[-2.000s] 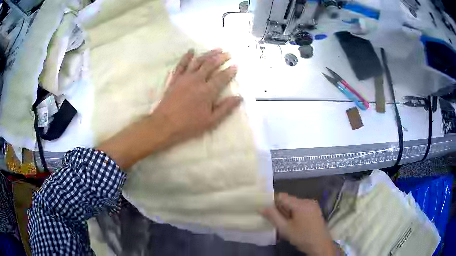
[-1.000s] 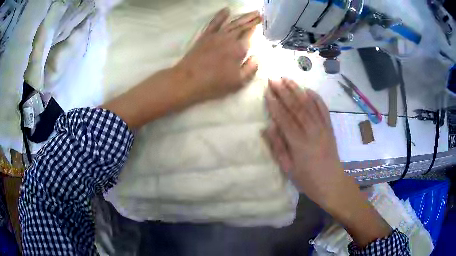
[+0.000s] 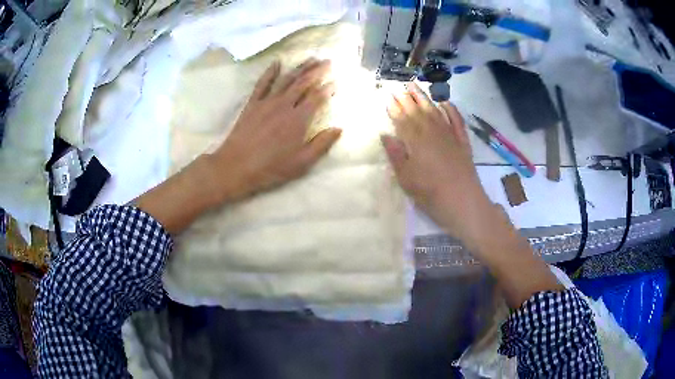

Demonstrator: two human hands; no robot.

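Note:
A cream garment panel (image 3: 296,229) with white wadding at its edges lies on the machine table, its near end over the table's front edge. My left hand (image 3: 277,129) lies flat on the panel, fingers spread, left of the bright lamp glow. My right hand (image 3: 437,152) lies palm down at the panel's right edge, fingertips just below the sewing machine head (image 3: 400,44). Neither hand grips anything that shows. The needle and presser foot are lost in glare. No patch pocket can be made out.
Right of my right hand lie thread snips (image 3: 511,153), a brown scrap (image 3: 514,190), a dark fabric piece (image 3: 524,96) and a black cord (image 3: 571,155). Stacked cream and white pieces (image 3: 44,111) lie left. A cream pile (image 3: 610,333) sits lower right, by blue sacking (image 3: 629,300).
My right hand has come up from the panel's near corner to beside the machine head. The panel's near end has moved up, and its far edge now shows. My left hand remains flat on it.

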